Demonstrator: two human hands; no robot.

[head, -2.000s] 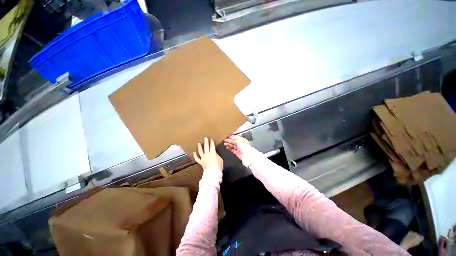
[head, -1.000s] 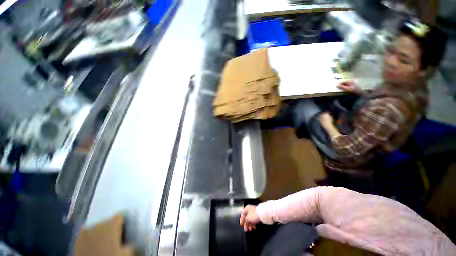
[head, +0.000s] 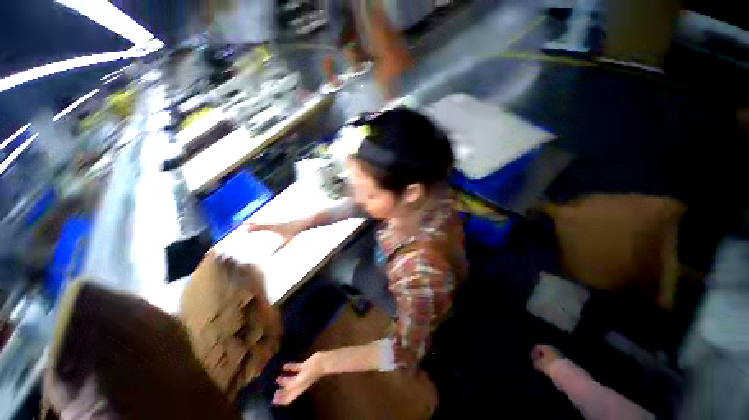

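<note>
The view is tilted and blurred. A brown bag panel or bag body stands large and close at the lower left. A blurred pinkish patch shows at its lower left edge; I cannot tell whether it is my left hand or sleeve. My right hand, at the end of a pink sleeve at the lower right, is small and blurred, with no object visible in it. It is well apart from the brown panel.
A person in a plaid shirt sits in the middle, one hand on a white table, the other held out low. A stack of brown cut pieces is at the table's near end. A blue bin and a brown carton or bag also show.
The view has swung right, away from the conveyor. The seated person is now central with one arm extended. The large brown piece has come into view at lower left.
</note>
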